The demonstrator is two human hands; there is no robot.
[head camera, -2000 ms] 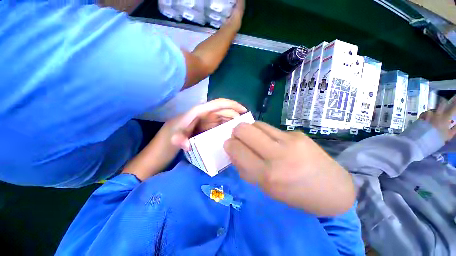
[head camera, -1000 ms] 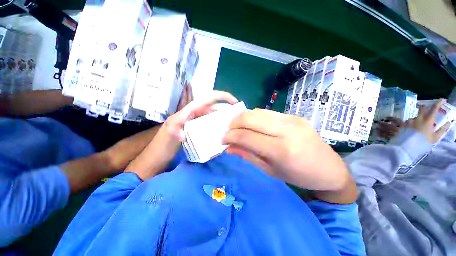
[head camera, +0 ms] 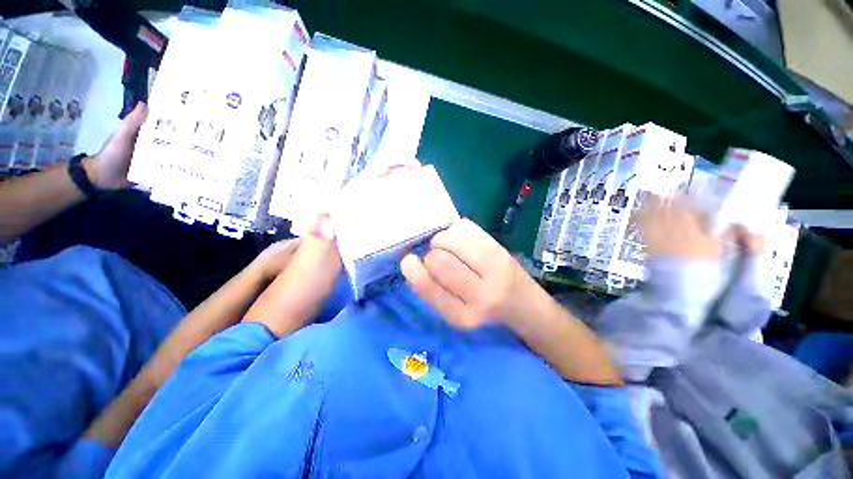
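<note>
A white retail box (head camera: 393, 213) is held end-up in front of my chest, at the middle of the view. Its plain white end faces up and a darker printed side faces me. My left hand (head camera: 327, 245) grips its left side; the fingers behind it are mostly hidden. My right hand (head camera: 472, 271) has its curled fingers against the box's near right edge. The lower part of the box is hidden by my hand and its own angle.
Standing boxes (head camera: 210, 122) are at left, near a person's hand (head camera: 120, 150). More standing boxes (head camera: 613, 192) are at right beside a black heat gun (head camera: 561, 150). A person in grey (head camera: 692, 309) handles a white box (head camera: 753, 187). A green surface (head camera: 468, 140) lies ahead.
The box in my hands has turned, showing its printed near side, and my right fingers have shifted to its near edge. The person in grey has lifted a box closer to the right-hand row.
</note>
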